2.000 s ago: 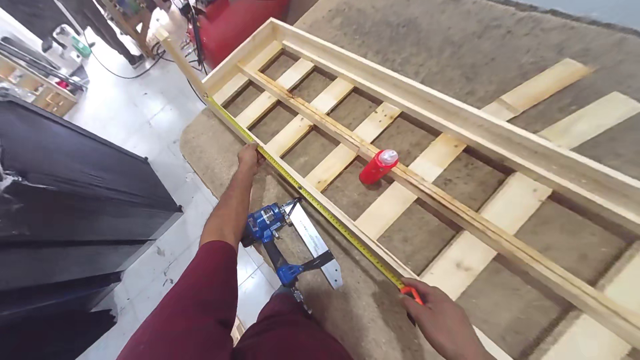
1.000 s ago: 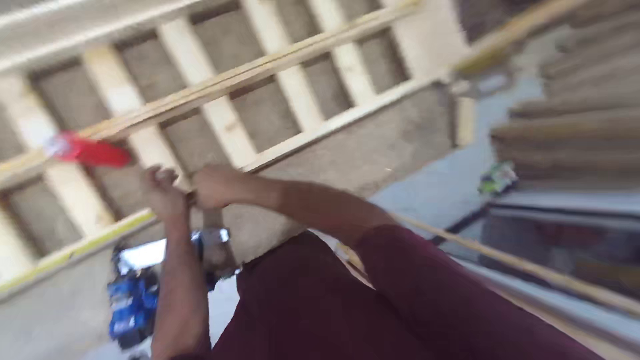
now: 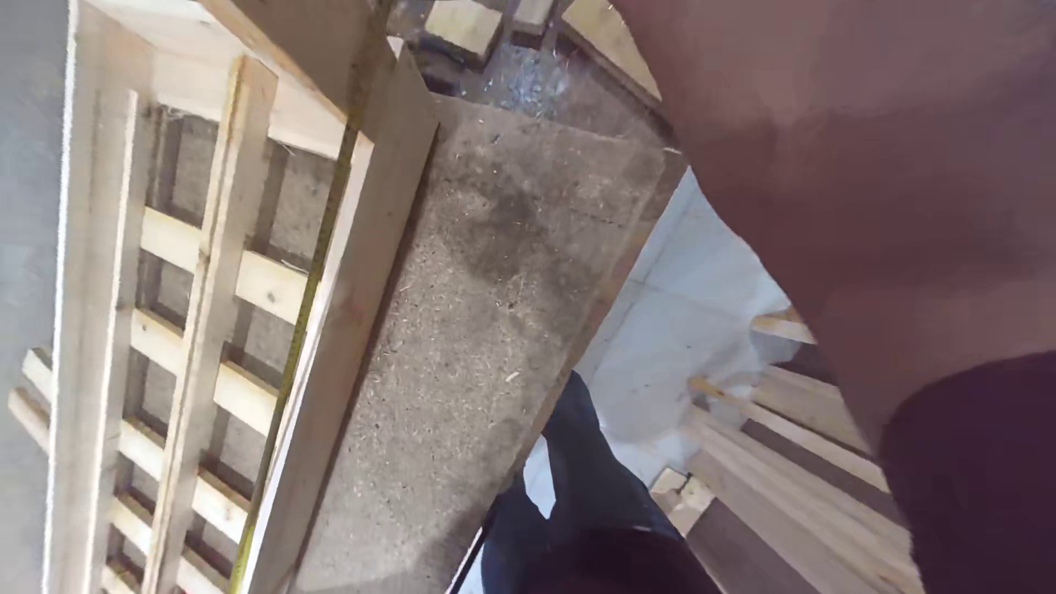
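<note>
A long slatted frame of pale wooden boards (image 3: 355, 272) lies on the worktable (image 3: 495, 272), at the left of the view. Along the top edge of its near side board runs a yellow tape measure blade (image 3: 301, 318), stretched lengthwise. My bare arm, ending in a dark maroon sleeve, fills the upper right, very close to the camera. Neither of my hands shows; both lie outside the view. What they hold, if anything, is hidden.
Wood offcuts (image 3: 464, 26) and sawdust lie beyond the worktable's far end. Several long boards (image 3: 784, 495) and small blocks (image 3: 683, 491) are down at the right, over the pale tiled floor (image 3: 668, 322). My dark-trousered legs are beside the table edge.
The view has swung strongly to the frame's end. My hands, seen close together over the frame a second ago, are out of sight. The red bottle and blue nail gun have left the view.
</note>
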